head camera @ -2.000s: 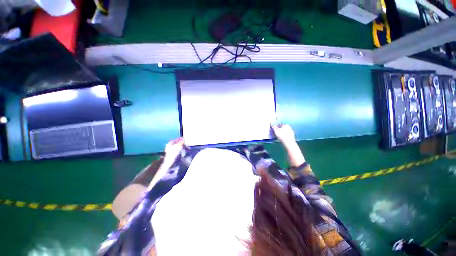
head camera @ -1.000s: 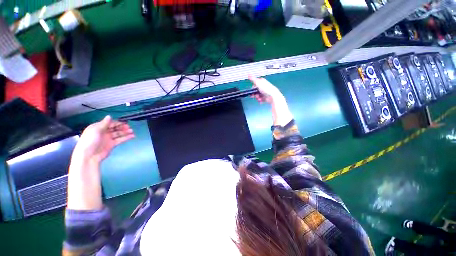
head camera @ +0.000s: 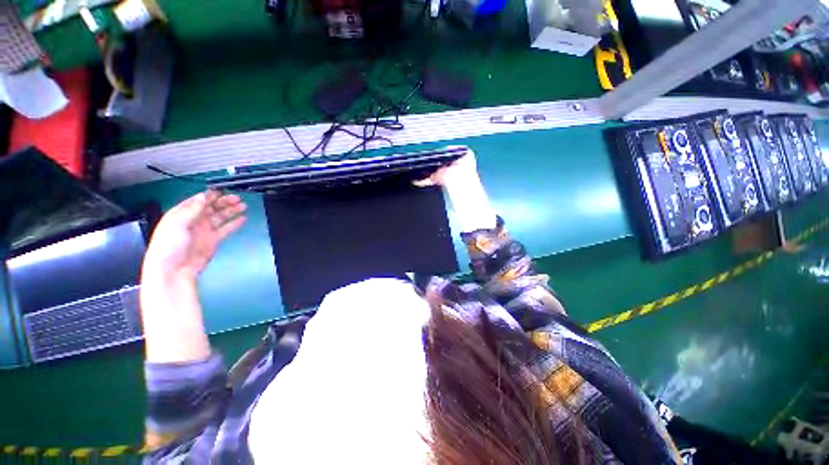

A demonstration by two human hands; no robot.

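Observation:
A dark laptop [head camera: 345,171] is held up on its edge near the bench rail, seen as a thin dark slab. My left hand [head camera: 195,229] is at its left end, fingers curled near the corner. My right hand [head camera: 457,177] grips its right end, thumb on the near side. A flat black mat or panel [head camera: 364,236] lies on the green bench below and nearer to me. The face of the laptop is hidden by the angle.
An opened laptop [head camera: 77,272] stands at the left. Several open laptop bases [head camera: 673,182] are in a row at the right. Black cables [head camera: 354,132] lie over the pale rail [head camera: 536,118]. A grey bar [head camera: 700,54] crosses the upper right.
The laptop lay flat two seconds ago, then was raised on edge, uncovering the black area. Since one second ago, my right hand has moved slightly left and down along it.

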